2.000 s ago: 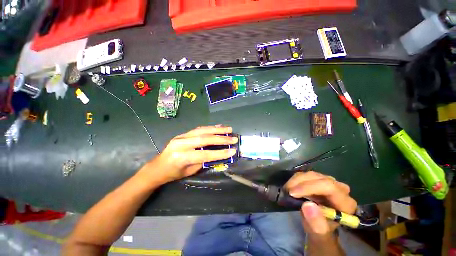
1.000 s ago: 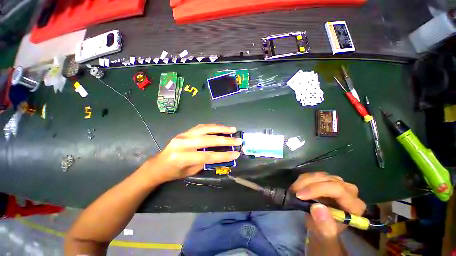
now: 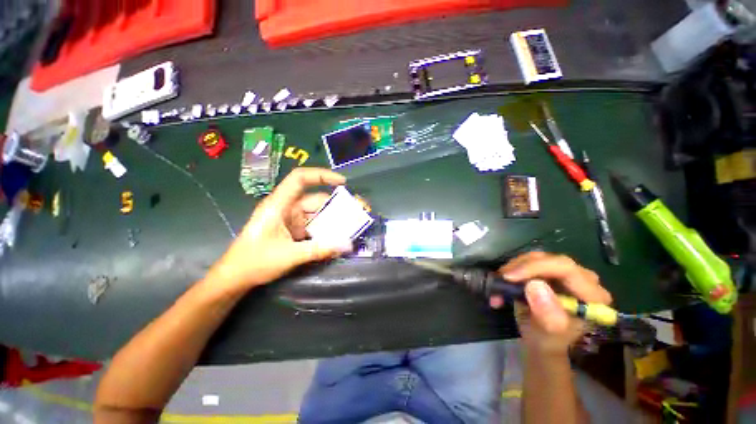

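My left hand holds a small display module between thumb and fingers, tilted, with its white face towards me. A dark part shows just right of the thumb, joined to or touching a flat white panel on the mat; which cannot be told. My right hand grips the soldering iron by its dark and yellow handle. The iron's thin tip points left, near the lower edge of the white panel; whether it touches anything is unclear.
On the green mat lie green boards, a spare display, white pads, a dark battery, a red-handled tool and a lime-green electric screwdriver. Red trays stand behind.
My left hand has lifted and turned the display, so its white face shows instead of the dark one. The iron tip has moved right and up, away from the display. The whole view has shifted slightly.
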